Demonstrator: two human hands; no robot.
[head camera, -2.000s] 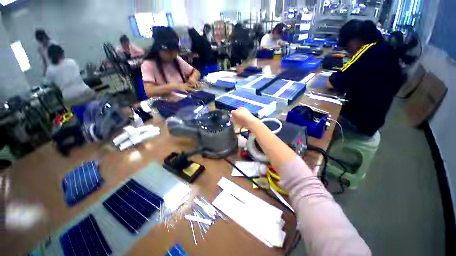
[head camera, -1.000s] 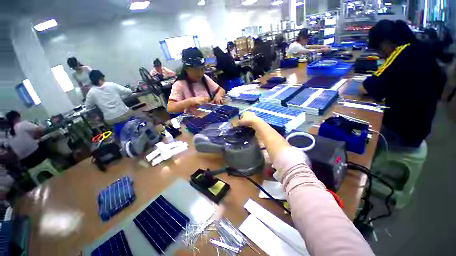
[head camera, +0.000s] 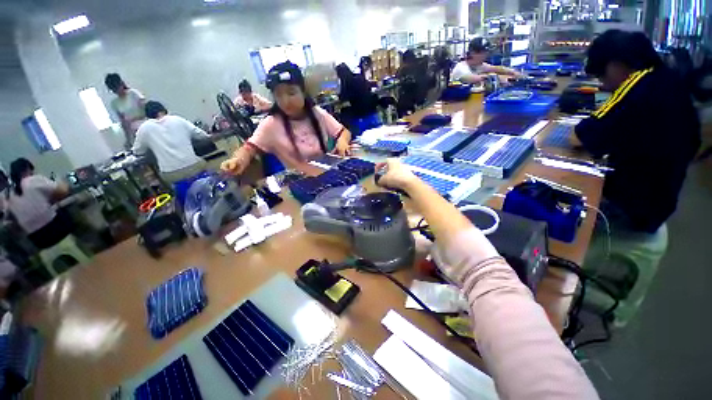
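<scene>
My right hand (head camera: 396, 176) is stretched far forward, just behind and above the grey rounded machine (head camera: 363, 226). Its fingers are curled by a small dark part; whether they grip it cannot be told. My left hand is out of the picture. Nearest me, two piles of dark solar cells (head camera: 248, 344) lie on the pale mat (head camera: 300, 306), with a blue stack of cells (head camera: 176, 301) at their left. Loose silvery ribbon (head camera: 311, 355) and long white strips (head camera: 428, 361) lie to the right. The black iron stand (head camera: 326, 284) with its yellow sponge sits before the machine.
A dark soldering station (head camera: 511, 244) stands beside my forearm, with cables at the table's right edge. Blue panel stacks (head camera: 493, 153) lie behind. A person (head camera: 293, 129) sits across the table, another (head camera: 642, 141) at the right. A second rounded machine (head camera: 212, 205) stands at left.
My right hand has shifted slightly right and up from the machine's top. The person across has raised their head and stretched an arm to the second machine. Earlier, my view swung upward and left.
</scene>
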